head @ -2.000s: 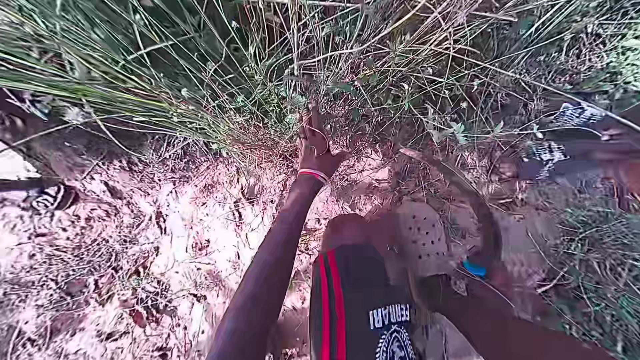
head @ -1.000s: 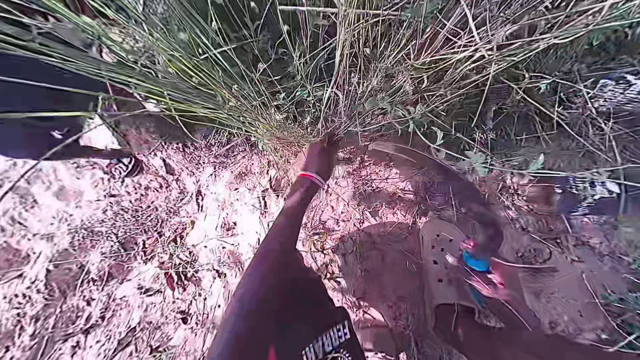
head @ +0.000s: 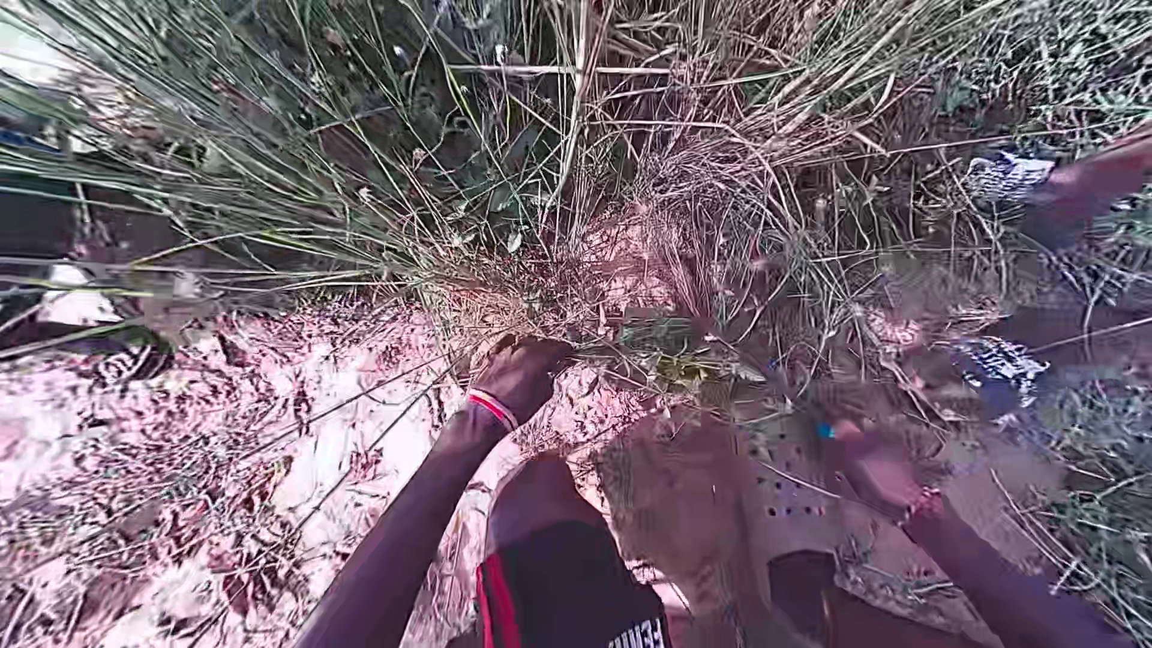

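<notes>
My left hand (head: 526, 373), with a red and white band at its wrist, is closed low at the base of a tuft of tall grass (head: 504, 279), near the middle of the view. My right hand (head: 886, 472) is blurred, at the right above a perforated clog (head: 792, 495). It is closed on a tool whose blue handle (head: 826, 431) shows only as a small spot. The tool looks like a sickle; its blade is too blurred to make out now. Cut or loose green leaves (head: 684, 369) lie between my hands.
Dry straw and trodden litter (head: 180, 486) cover pale ground at the left. At the right are another person's patterned footwear (head: 1008, 175) and lower leg. Dark clothing of someone else shows behind the grass at the far left. My bent knee (head: 540, 495) is below my left hand.
My left hand has gone from open fingers against the grass to closed at its base. The curved blade seen earlier beside my right hand is blurred now. The view has shifted.
</notes>
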